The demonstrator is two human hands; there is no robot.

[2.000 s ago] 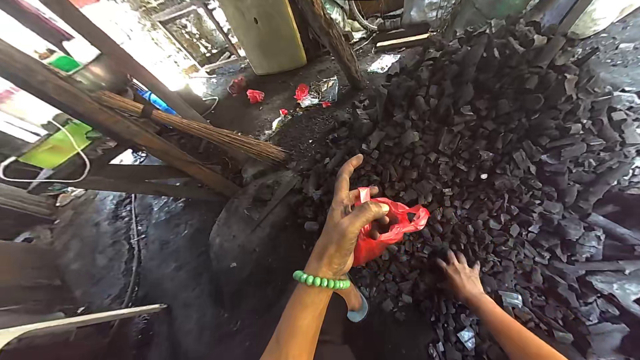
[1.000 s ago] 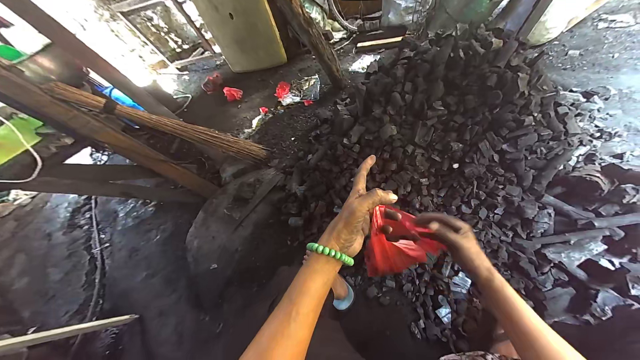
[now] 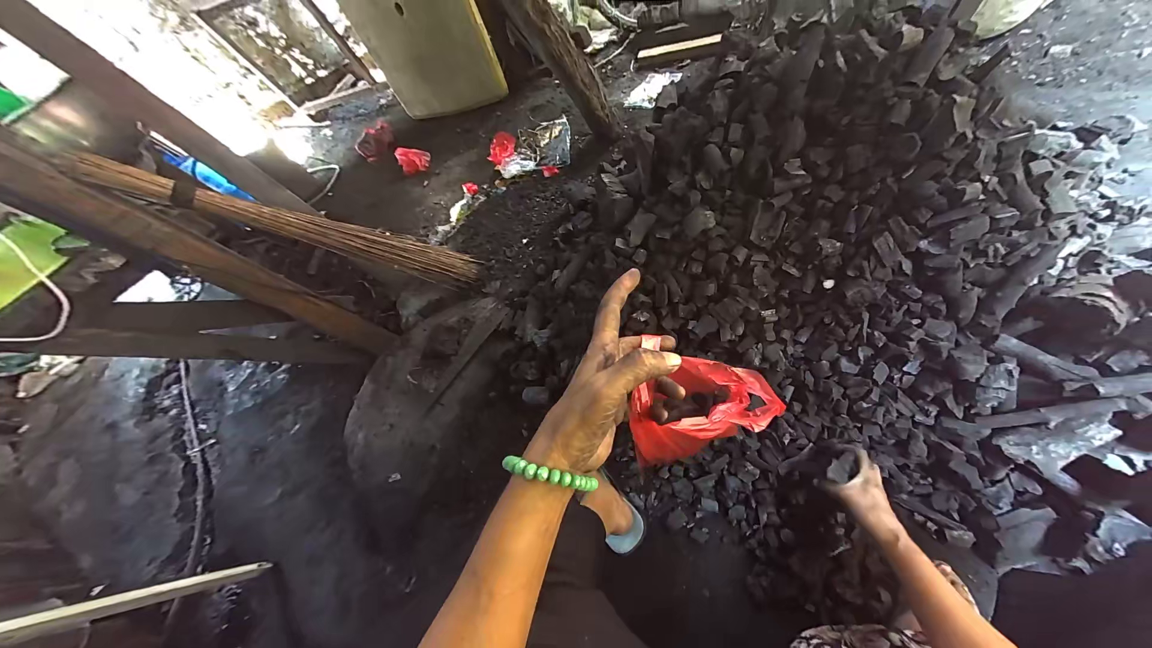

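My left hand, with a green beaded bracelet at its wrist, grips one handle of a red plastic bag. The bag hangs with its mouth spread, and dark charcoal pieces show inside. Its other handle loop points right and is not held. Lower right, my right hand is at the near side of the charcoal heap, its fingers around a dark piece of charcoal. Part of its fingers is hidden by charcoal and blur.
A stick broom leans by wooden beams at the left. Red plastic scraps lie on the ground beyond. A wooden post stands behind the heap. Below the bag is a sandalled foot; a pale stick is lower left.
My right hand has moved from the bag's mouth down and right to the charcoal heap and has closed on a piece. My left hand still holds the bag, whose mouth is now spread wider.
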